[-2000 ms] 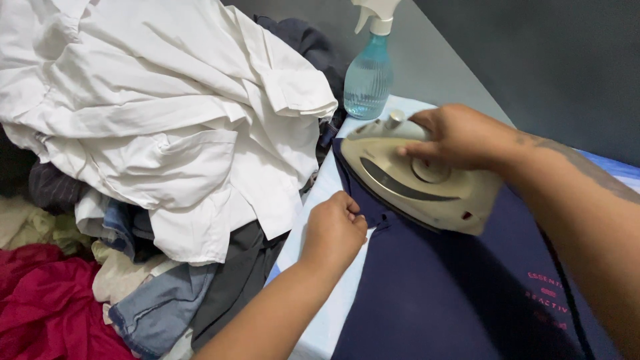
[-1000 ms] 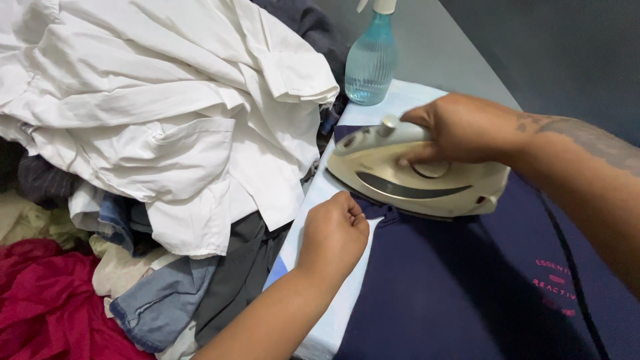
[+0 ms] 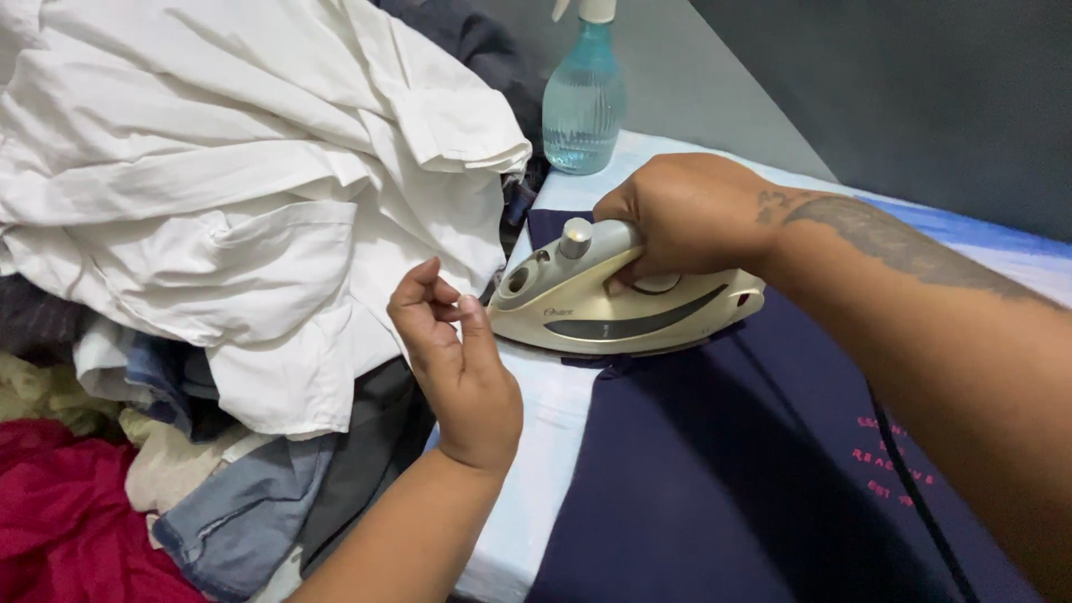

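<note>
My right hand [image 3: 687,213] grips the handle of a cream and grey clothes iron [image 3: 620,306], its tip pointing left. The iron rests on the upper left part of a dark navy garment [image 3: 687,486] with pink print, spread over a pale blue and white cloth cover [image 3: 544,419]. The iron's soleplate is hidden. Just left of the tip, my left hand [image 3: 461,360] is raised with fingers curled loosely and apart, holding nothing. A black cord [image 3: 909,481] runs over the garment below my right forearm.
A blue spray bottle [image 3: 584,100] of clear liquid stands behind the iron. White garments [image 3: 209,167] are heaped at left, above denim [image 3: 251,511], dark cloth and a crimson garment [image 3: 67,519]. A grey wall [image 3: 938,84] rises behind the covered surface.
My left hand was low at the garment's edge, fingers closed; it has lifted and its fingers have spread. The iron has turned, its tip swinging from upper left to left and lower.
</note>
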